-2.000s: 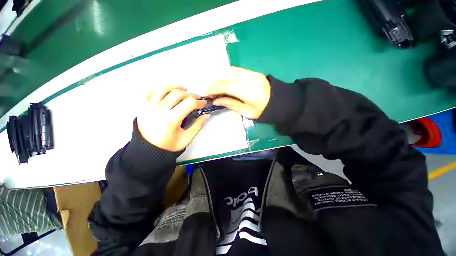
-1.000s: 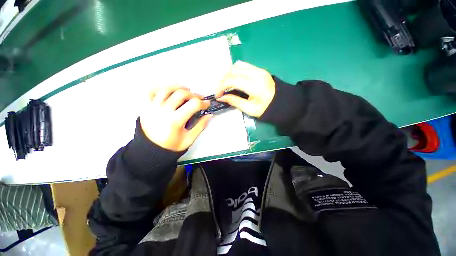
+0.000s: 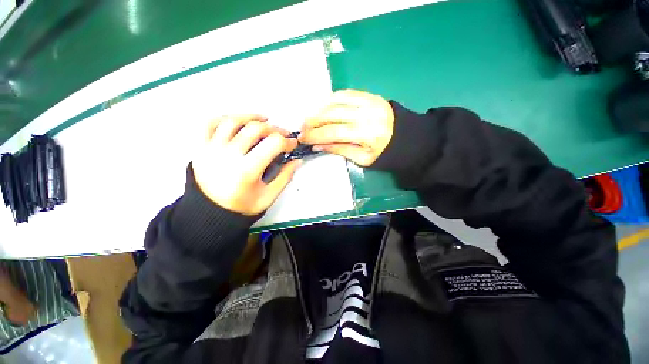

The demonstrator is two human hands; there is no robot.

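Observation:
My left hand and my right hand meet over the white work sheet. Between their fingertips they hold a small narrow black part, likely a handle shell. Its left end is hidden in my left hand and its right end under my right fingers. Fine detail on the part is too small to tell. A pile of black handle shells lies at the left end of the sheet.
Black units stand at the upper right on the green bench. The green conveyor runs beyond a white rail. A cardboard box is below left, beside a person's striped clothing and arm. A red and blue object stands at right.
Both hands stay together on the black part, with small shifts of the right fingers, which now cover more of it. The view has shifted slightly. A person's arm now shows at the lower left.

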